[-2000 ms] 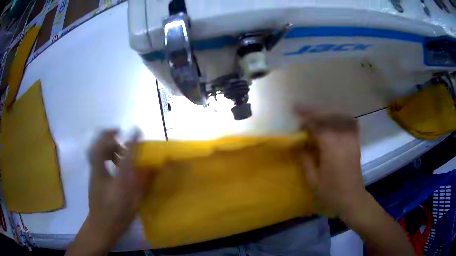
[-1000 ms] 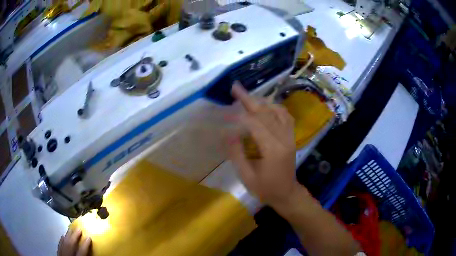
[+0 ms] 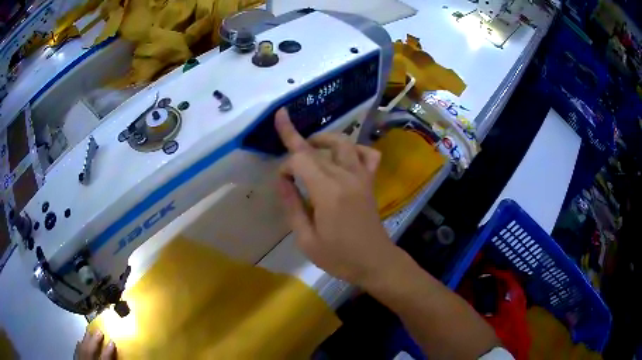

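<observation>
The white sewing machine (image 3: 204, 158) with its blue stripe lies diagonally across the view. My right hand (image 3: 334, 200) is raised in front of it, index fingertip at the lit dark display (image 3: 320, 98); it holds nothing visible. The yellow panel (image 3: 218, 302) lies on the table, its left corner under the lit machine head (image 3: 88, 281). My left hand (image 3: 96, 347) is at the bottom left, cut off by the frame edge; only its fingertips show, at the panel's corner. Whether they grip the cloth is unclear.
Curved yellow pieces (image 3: 408, 169) lie under the handwheel end. Crumpled yellow cloth (image 3: 165, 42) is heaped behind the machine, and more yellow cloth (image 3: 426, 67) lies beyond it. A blue crate (image 3: 545, 267) with red and yellow cloth stands at the lower right. Another lit machine area is at the top right.
The view first swung right along the machine and the panel came under its head; my right hand left the cloth for the display. Since then the machine has shifted slightly left in view.
</observation>
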